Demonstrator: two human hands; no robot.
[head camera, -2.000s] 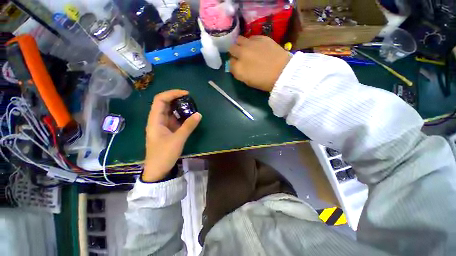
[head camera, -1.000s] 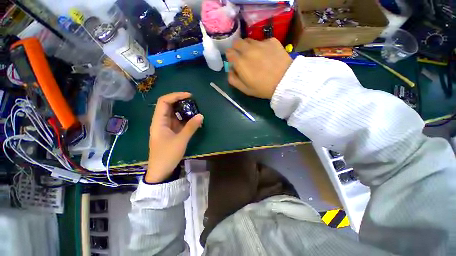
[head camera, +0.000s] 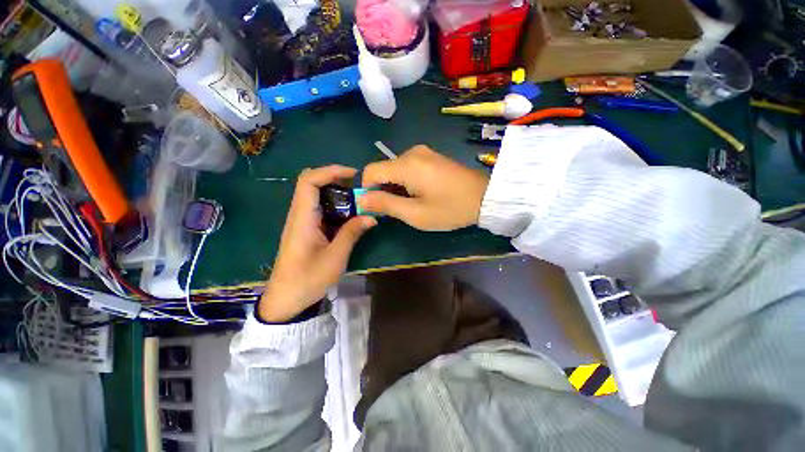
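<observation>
My left hand (head camera: 318, 238) holds a small black watch body (head camera: 339, 203) between thumb and fingers, above the green mat near the bench's front edge. My right hand (head camera: 422, 187) pinches a small light-blue piece (head camera: 361, 201) against the watch's right side. What the blue piece is cannot be told; my fingers cover part of it. A slim silver tool (head camera: 385, 149) lies on the mat behind my right hand, which hides most of it.
A watch on a white cable (head camera: 202, 216) lies at left, near a thick orange-handled tool (head camera: 75, 141). Behind are a blue bin (head camera: 309, 90), a white tub with pink cloth (head camera: 402, 62), a red box (head camera: 481, 40) and a cardboard box (head camera: 609, 55). Orange-handled cutters (head camera: 549, 115) lie at right.
My right hand has come from beside the tub down to the watch, with the light-blue piece in its fingers. The yellow-tipped tool and the cutters are uncovered. My left hand has shifted slightly right.
</observation>
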